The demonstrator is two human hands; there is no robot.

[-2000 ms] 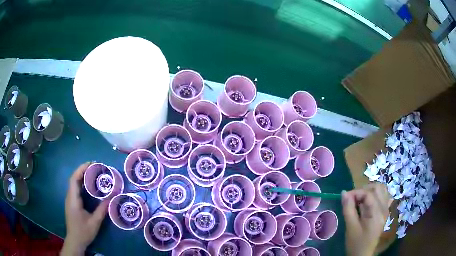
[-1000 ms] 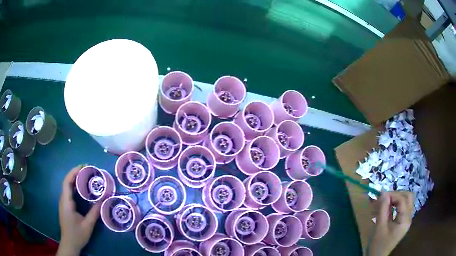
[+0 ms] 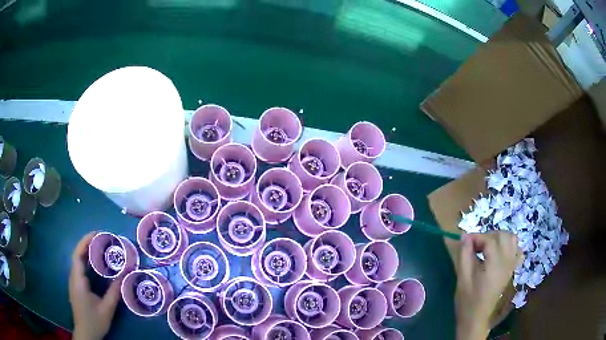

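Many pink fan housings (image 3: pixel 242 227) stand upright in a cluster, each with a spoked ring and hub inside. My right hand (image 3: pixel 487 265) pinches the green applicator stick (image 3: pixel 432 229); its tip is inside the mouth of the housing at the cluster's right side (image 3: pixel 387 217). My left hand (image 3: pixel 94 299) is around the leftmost pink housing (image 3: pixel 113 255), thumb and fingers on its sides. The large white tub (image 3: pixel 126 133) stands behind the left part of the cluster; its contents are washed out.
An open brown carton (image 3: pixel 502 93) at right holds a pile of white fan wheels (image 3: pixel 518 216). Grey-brown fitted housings (image 3: pixel 42 182) with white blades stand at far left. A pale edge strip (image 3: pixel 412 159) and a glossy green surface (image 3: pixel 266 53) lie beyond the cluster.
The stick's tip has moved from a middle housing to one at the cluster's right side. My left hand stays at the leftmost housing. The whole view has shifted, moving things leftward.
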